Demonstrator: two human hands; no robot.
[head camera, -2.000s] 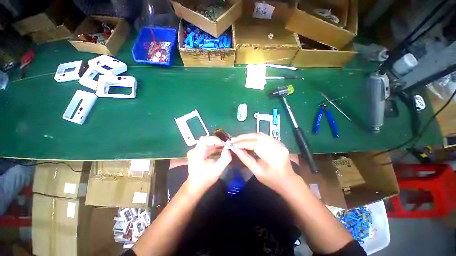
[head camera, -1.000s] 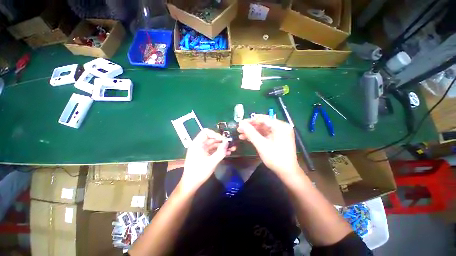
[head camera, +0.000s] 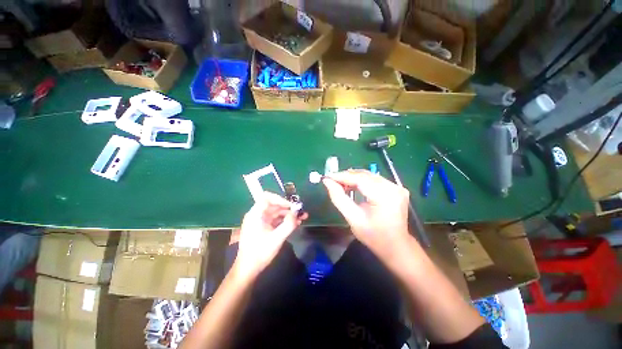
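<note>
My left hand (head camera: 267, 225) holds a small dark piece (head camera: 295, 202) with a white bit between its fingertips, over the front edge of the bench. My right hand (head camera: 372, 204) pinches a small round white disc (head camera: 315, 177) between thumb and finger, apart from the left hand's piece. A white housing frame (head camera: 256, 180) lies beyond my left hand. A small oval white bottle (head camera: 331, 165) stands or lies just beyond my right fingertips. A blue cell (head camera: 373, 168) shows only in part, its frame hidden behind my right hand.
A hammer (head camera: 382, 142) lies right of my right hand, its handle partly covered. Blue cutters (head camera: 438, 180) and a thin metal rod lie farther right. White housings (head camera: 116, 158) are grouped left. A blue bin (head camera: 219, 83) and cardboard boxes (head camera: 286, 100) line the back. A grey tool (head camera: 503, 157) stands right.
My hands have moved apart. The right hand now holds out a white disc. The left hand has moved slightly left and down with the dark piece. The whole view has shifted a little.
</note>
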